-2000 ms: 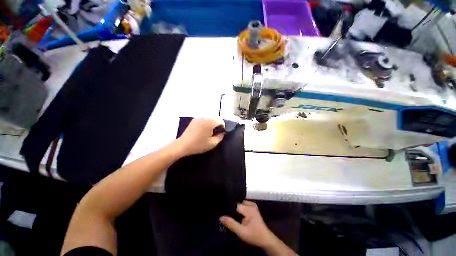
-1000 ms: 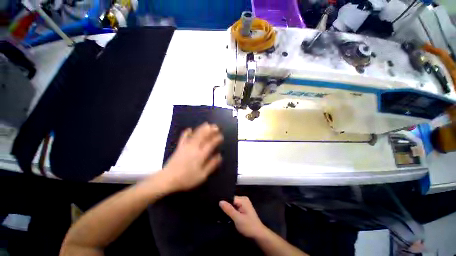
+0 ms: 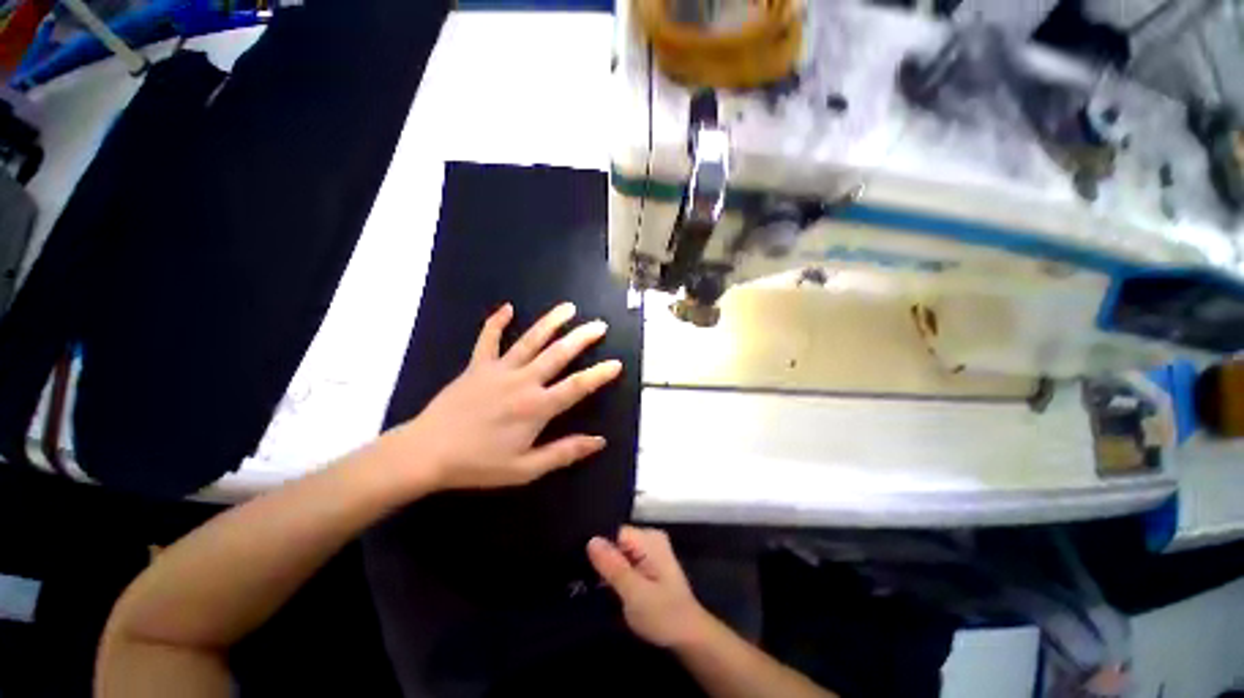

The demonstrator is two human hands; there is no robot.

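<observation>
A black fabric panel [image 3: 525, 232] lies flat on the white table left of the machine head and hangs over the front edge towards the lap. Its right edge runs at the needle and presser foot [image 3: 648, 280]. My left hand [image 3: 525, 398] lies flat on the panel with fingers spread, holding nothing. My right hand [image 3: 641, 573] is at the table's front edge, thumb and fingers pinching the panel's right edge. The sewing machine [image 3: 873, 225] has a white head with a blue stripe and is slightly blurred.
Larger black cut pieces [image 3: 246, 259] lie at the left of the table. A yellow-orange ring [image 3: 723, 41] sits on top of the machine head. A dark control panel [image 3: 1180, 321] is at the head's right end. Dark fabric and clear plastic hang below the table at right.
The panel has moved away from me past the needle and reaches farther back. My left hand went from gripping its top edge to lying flat with spread fingers. The camera view has shifted closer.
</observation>
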